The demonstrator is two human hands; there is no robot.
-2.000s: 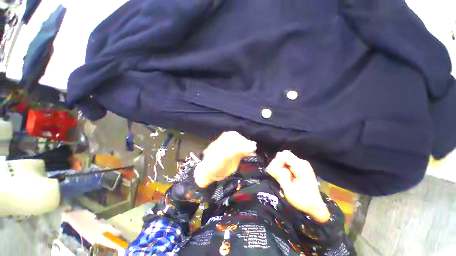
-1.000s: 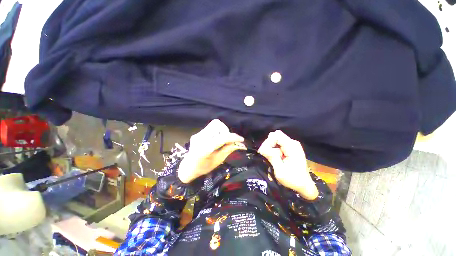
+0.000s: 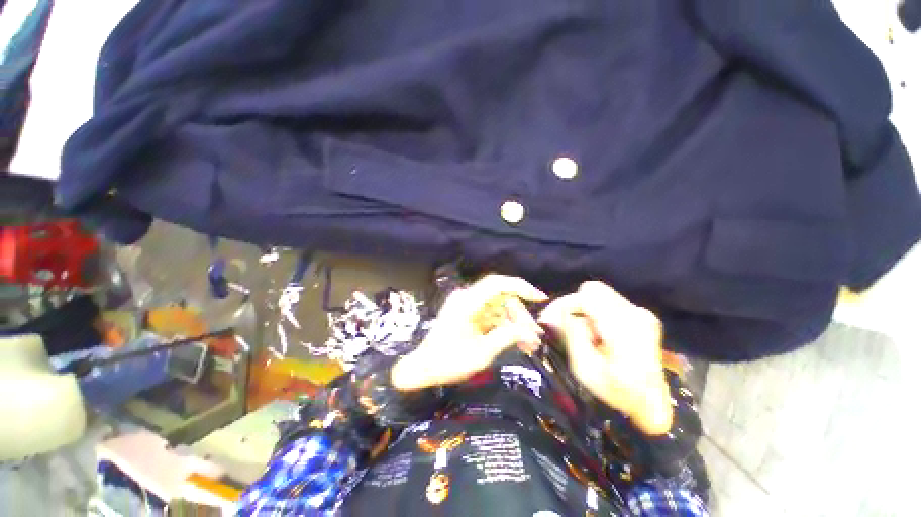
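The dark navy coat lies spread over the white-topped table, its near edge hanging towards me. Two round pale buttons sit on it, an upper one and a lower one. My left hand and my right hand are just below the coat's near edge, in front of my black printed smock. Their fingertips meet in a pinch. What they hold is too small and blurred to tell, and no needle or thread can be made out.
A red basket and a pale rounded form stand at the left. White thread scraps lie left of my left hand. Yellow-orange items and a blue item are at the lower left. Grey flooring shows at the right.
My hands were apart and have come together at the fingertips, with my left hand moved to the right. More white scraps show beside it. The camera view has shifted somewhat.
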